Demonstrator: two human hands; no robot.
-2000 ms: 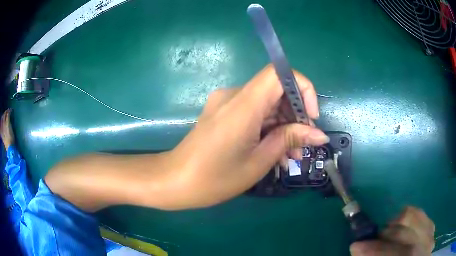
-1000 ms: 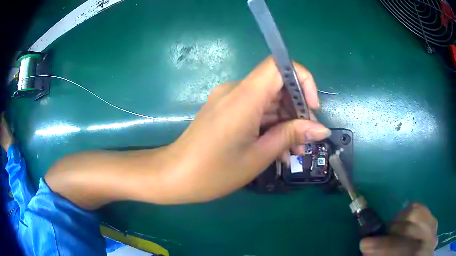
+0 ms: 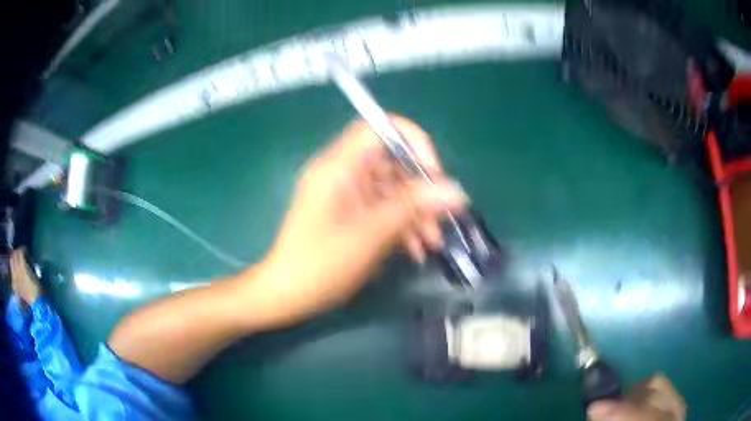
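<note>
My left hand holds the silver tweezers pen-like. A small black device housing is at its fingertips, raised above and behind the black jig; blur hides the exact grip. The jig's pale centre is uncovered. My right hand, partly cut off by the bottom edge, holds the soldering iron right of the jig, its tip pointing up and left, apart from the housing.
A solder spool stands at the left, with solder wire curving from it. A white edge strip crosses the back. A black fan and a red tray are at right. Another person's hand shows at far left.
The housing has left the jig and is up at my left hand, exposing the pale centre. The iron has moved away from the housing. The view has shifted, showing more of the strip, fan and red tray.
</note>
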